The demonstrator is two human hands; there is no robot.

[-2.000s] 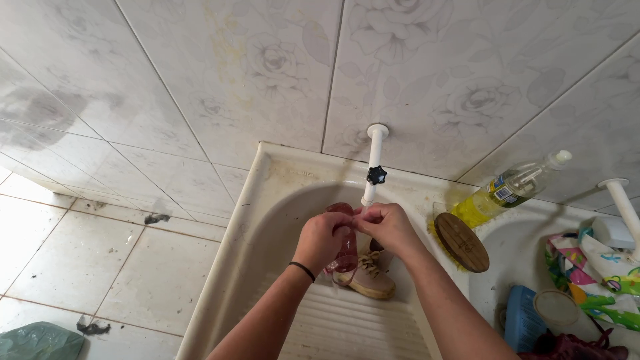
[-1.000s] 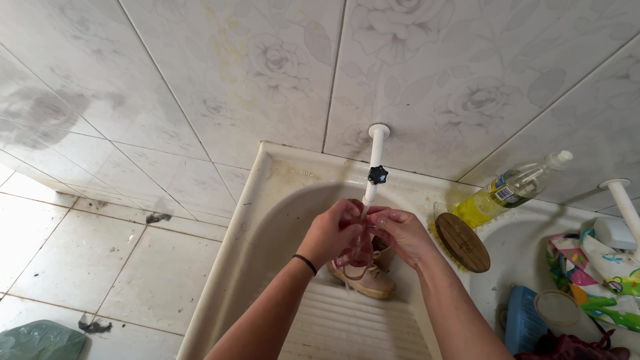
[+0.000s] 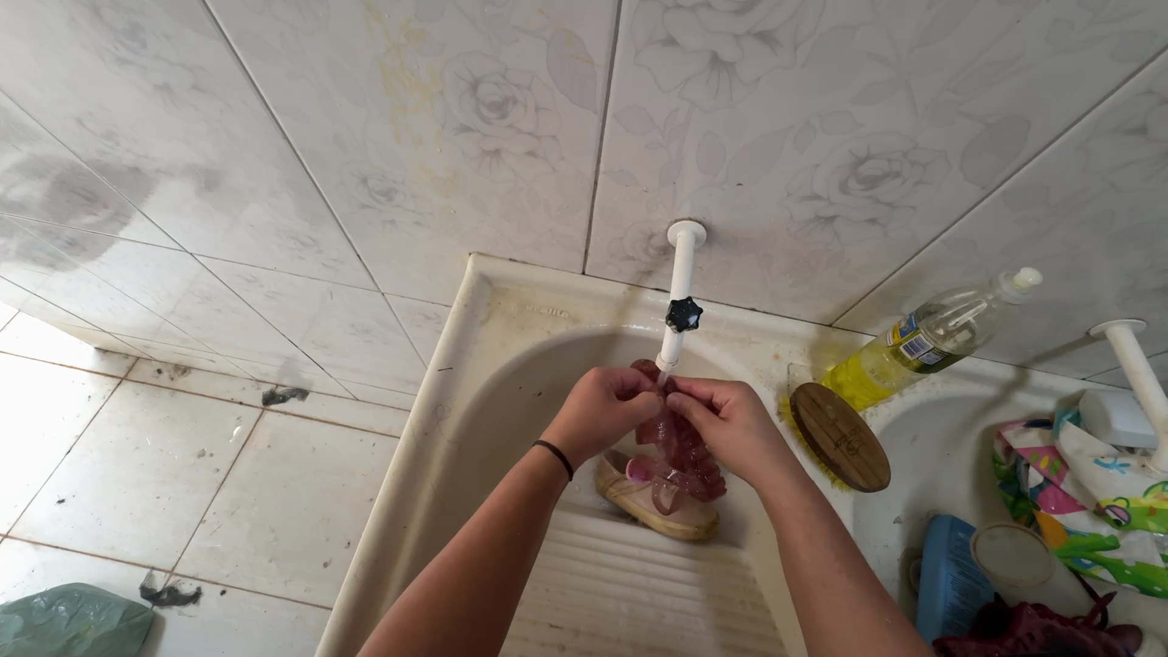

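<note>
My left hand [image 3: 607,411] and my right hand [image 3: 725,420] both pinch a translucent pink jelly sandal [image 3: 680,456] between thumb and fingers. The sandal hangs below the spout of the white plastic faucet [image 3: 680,274], which has a black star-shaped knob [image 3: 683,314]. A thin stream of water seems to run from the spout onto it. Beneath, a beige shoe [image 3: 630,497] with a yellowish sole lies in the laundry sink's basin, partly hidden by the sandal.
The laundry sink [image 3: 401,456] has a ribbed washboard [image 3: 630,584]. On its right divider are a wooden-backed brush [image 3: 839,436] and a bottle of yellow liquid [image 3: 922,342]. Farther right lie a colourful cloth [image 3: 1077,493], a blue brush [image 3: 949,575] and a dark red item [image 3: 1040,630]. A green plastic bag [image 3: 78,620] is on the floor.
Both hands have shifted and turned the pink sandal, which now hangs more spread out below the fingers. The beige shoe stays in the basin.
</note>
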